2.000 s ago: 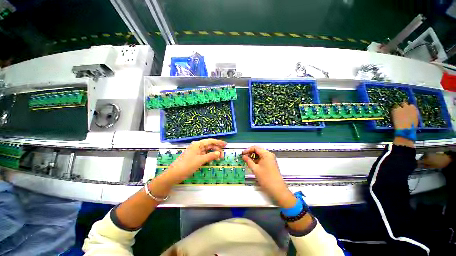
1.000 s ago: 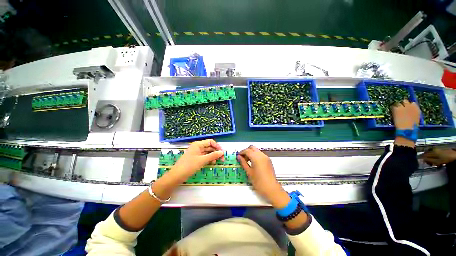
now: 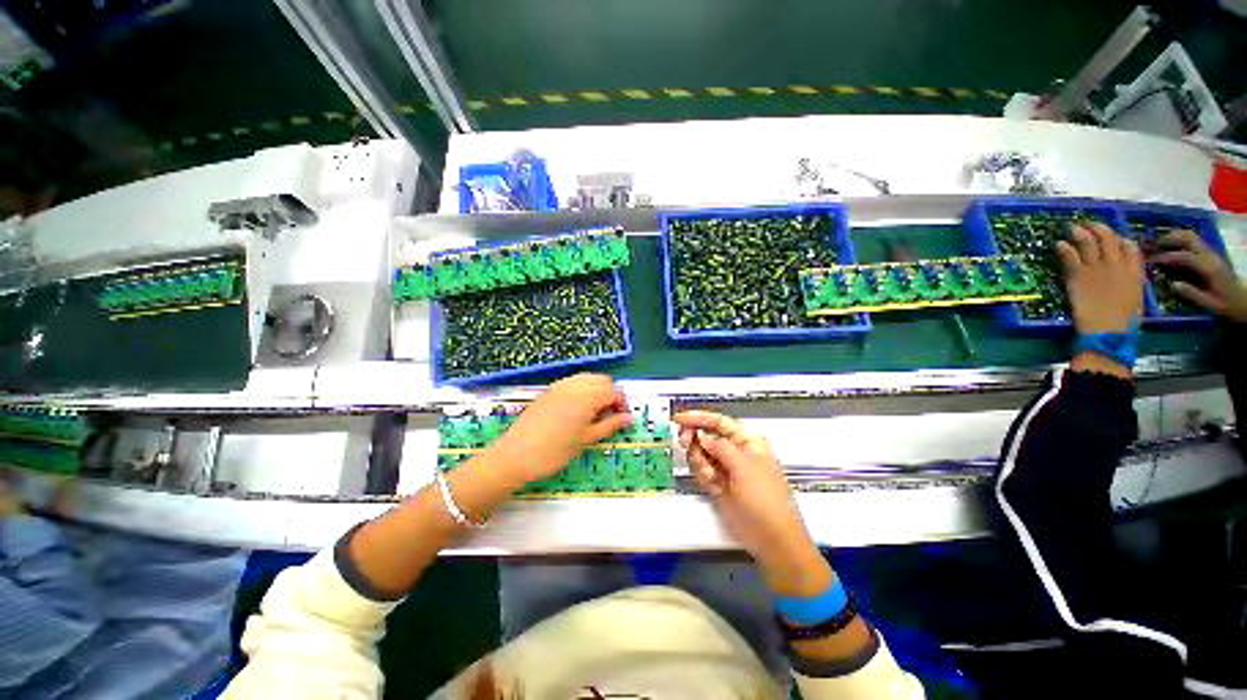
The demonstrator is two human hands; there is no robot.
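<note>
A green PCB panel lies on the conveyor rails in front of me, partly hidden by my left hand and forearm. My left hand is over the panel's upper part, thumb and fingertips close together at the board; whether they hold a part cannot be seen. My right hand is at the panel's right end, fingers curled with small dark bits at the fingertips, too small to tell clearly. Behind are a blue component bin with another PCB panel across it, and a second bin.
A third PCB panel bridges the second bin and a right-hand bin. A neighbour's hand reaches into the right bins, and another hand is beside it. A handwheel stands at left. Conveyor rails run along the near edge.
My left hand has moved slightly right along the panel. My right hand has drawn off to the panel's right end, fingers turned up. Another person's hand has reached the far right bin.
</note>
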